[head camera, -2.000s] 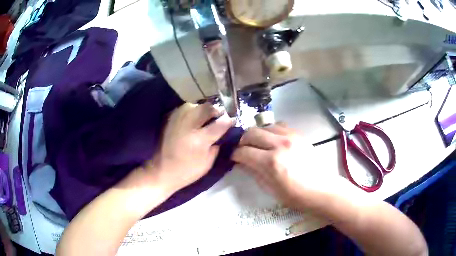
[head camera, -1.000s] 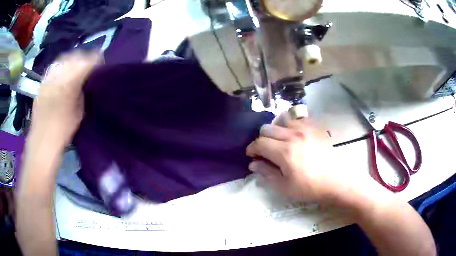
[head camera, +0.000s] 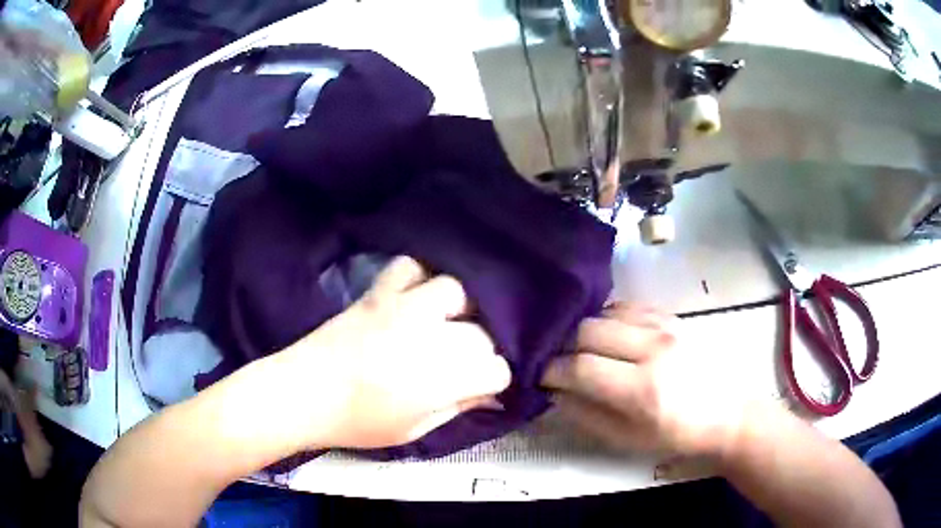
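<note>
The dark purple garment piece [head camera: 310, 170] lies bunched on the white table, left of and in front of the needle area [head camera: 606, 211]. Pale grey-lilac strips [head camera: 206, 170] show on its left part. My left hand [head camera: 413, 351] grips a bunched fold of the cloth near the table's front. My right hand [head camera: 629, 376] pinches the cloth's right edge close beside it. The cloth's upper right corner reaches the presser foot area; whether it lies under the foot cannot be told. Both hands' fingertips are partly hidden by folds.
The cream-white sewing machine head [head camera: 825, 134] spans the upper right. Red-handled scissors [head camera: 815, 309] lie right of the needle. A purple box with a round grille [head camera: 39, 278] and a small dark case [head camera: 72, 373] are at the far left. More dark cloth [head camera: 206, 26] lies upper left.
My left hand has come from the far left back to the cloth's middle. My right hand has moved from beside the needle toward the table's front edge, and the cloth is now bunched between both hands.
</note>
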